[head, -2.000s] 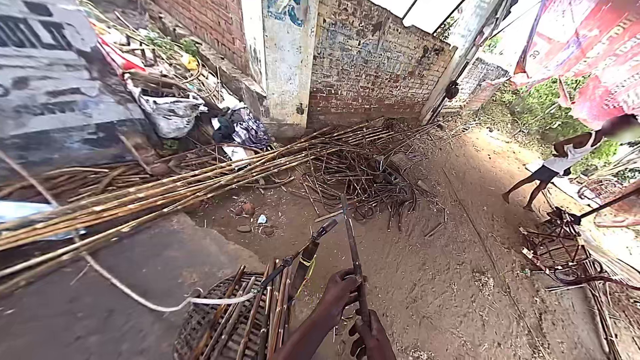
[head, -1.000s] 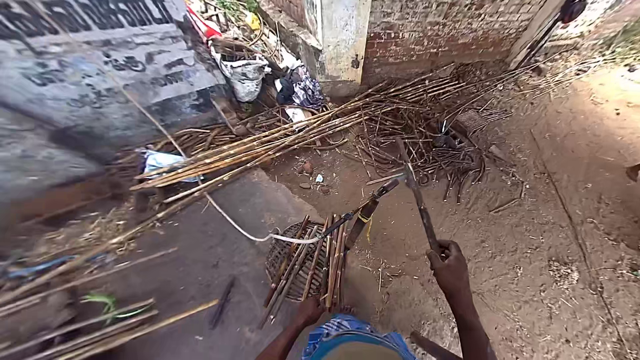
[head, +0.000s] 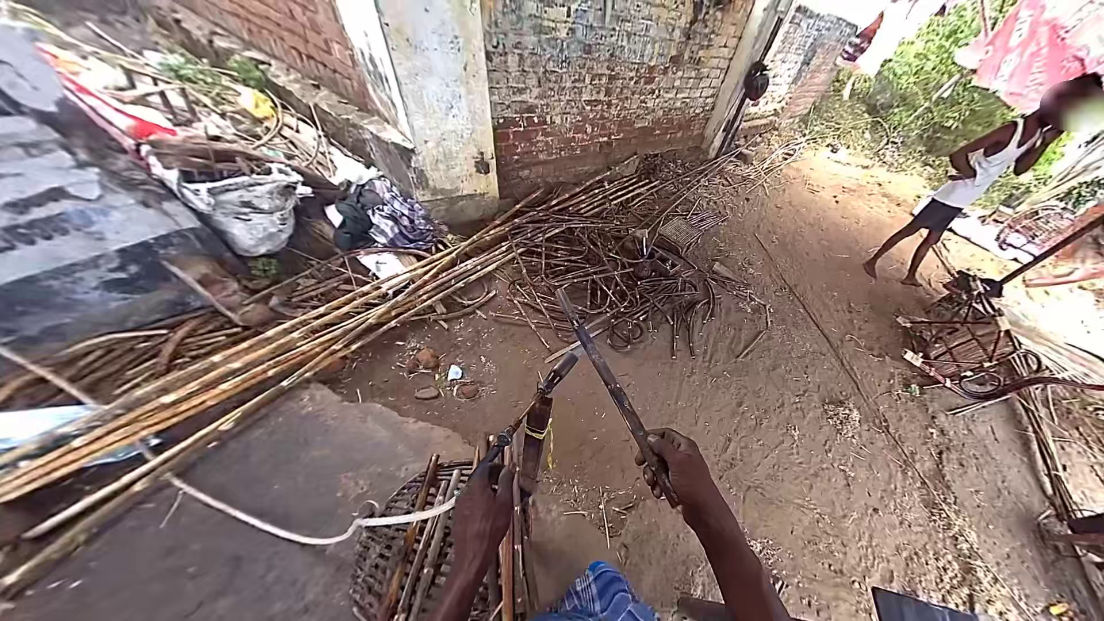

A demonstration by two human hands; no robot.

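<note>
My right hand [head: 677, 470] grips the lower end of a long dark rod [head: 608, 375], which slants up and left. The rod's upper part passes close to the nozzle of what looks like a gas torch [head: 559, 375]; a pale streak extends beyond the nozzle. My left hand [head: 485, 496] has its fingers around the torch's rear end, near a knob. A white hose [head: 302, 540] runs toward this end. Beside the torch stands a dark wooden piece [head: 535, 444] tied with yellow string. Cane sticks [head: 423, 552] lie on a round woven basket [head: 371, 561] below my left hand.
Long cane poles [head: 285, 354] stretch across the left side. Bent cane pieces [head: 604, 267] are heaped before a brick wall [head: 604, 95]. A person [head: 979, 177] stands at the upper right, near a cane frame [head: 957, 345]. A white sack [head: 250, 211] sits at the upper left.
Two seconds ago both hands were at the rod. My left hand was low by the basket one second ago and is now at the torch. My right hand still holds the rod.
</note>
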